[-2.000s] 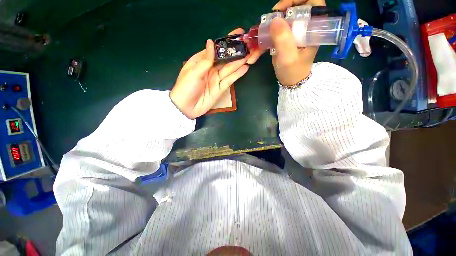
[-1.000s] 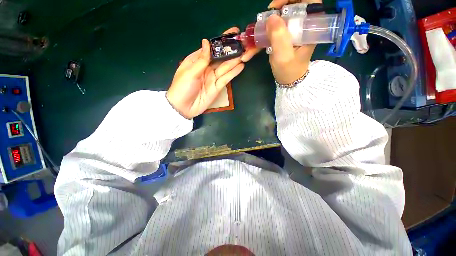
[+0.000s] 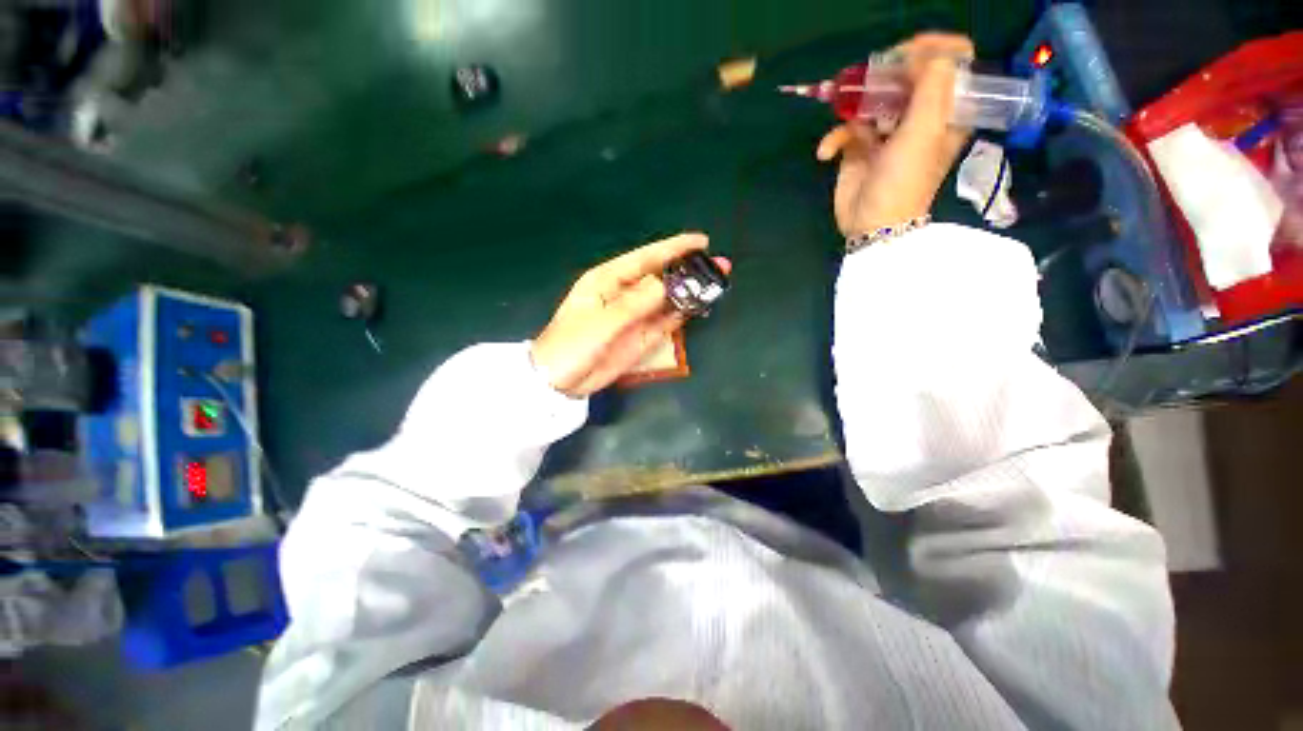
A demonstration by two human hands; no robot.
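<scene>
My left hand (image 3: 617, 317) holds a small black module (image 3: 696, 284) between thumb and fingers, above the middle of the dark-green bench. My right hand (image 3: 905, 143) is at the upper right, shut around the clear dispensing syringe (image 3: 996, 102) with its reddish-pink lower section. The syringe lies nearly level, its thin tip (image 3: 796, 92) pointing left, well apart from the module. A blue adapter (image 3: 1035, 117) closes its back end. A square pad with an orange-red border (image 3: 662, 359) lies partly hidden under my left hand. The picture is somewhat blurred.
Other small black modules lie on the bench, one at the upper left (image 3: 475, 86) and one farther left (image 3: 359, 301). A blue control box (image 3: 200, 414) is at the left. A white wipe (image 3: 986, 183), a blue controller (image 3: 1152, 214) and a red bin (image 3: 1163, 112) are at the right.
The syringe tip has left the module; my right hand has moved right with the syringe. My left hand has moved down and right with the module, its fingers now closed around it. The view has shifted.
</scene>
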